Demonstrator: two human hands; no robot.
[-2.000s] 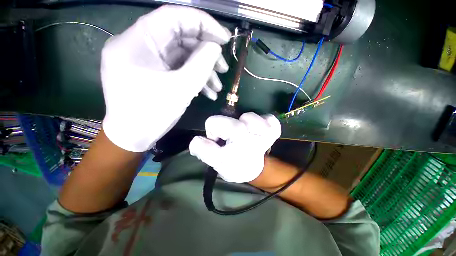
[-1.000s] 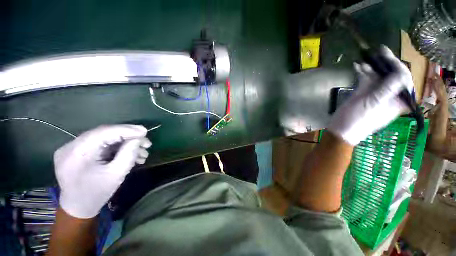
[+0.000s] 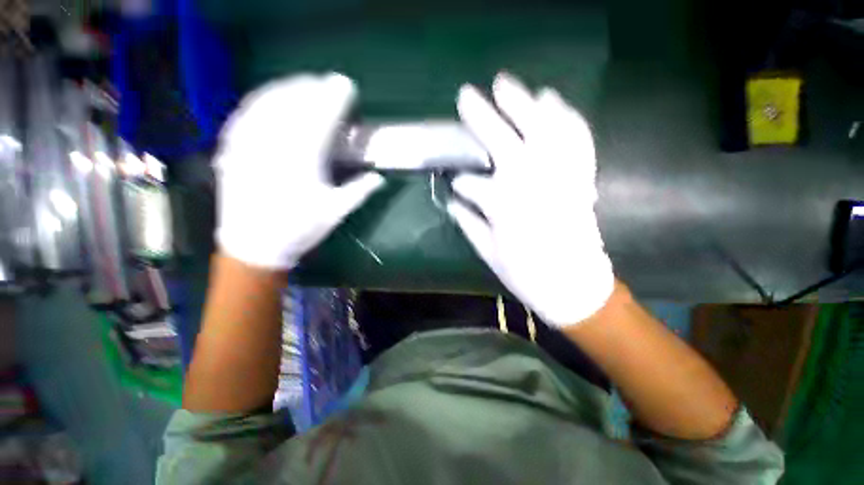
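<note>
A silver motor unit assembly (image 3: 417,147) lies across the picture's middle, between my two hands. My left hand (image 3: 284,175), in a white glove, is closed around its left part. My right hand (image 3: 535,189), also gloved, grips its right part; the motor end and circuit board are hidden or cannot be made out. A short pale wire (image 3: 436,187) hangs below the bar beside my right fingers. A thin silvery strand of solder wire (image 3: 365,248) shows below my left hand. The picture is blurred.
The yellow sponge (image 3: 774,111) is in its dark stand at upper right. Stacked silver assemblies (image 3: 90,204) stand at left, beside a blue bin (image 3: 171,76). A blue crate (image 3: 327,346) is below the bench edge. A black cord (image 3: 772,298) lies at right.
My right hand has let go of the soldering iron and moved left onto the assembly. My left hand has moved up and taken hold of the bar. The camera view has shifted left.
</note>
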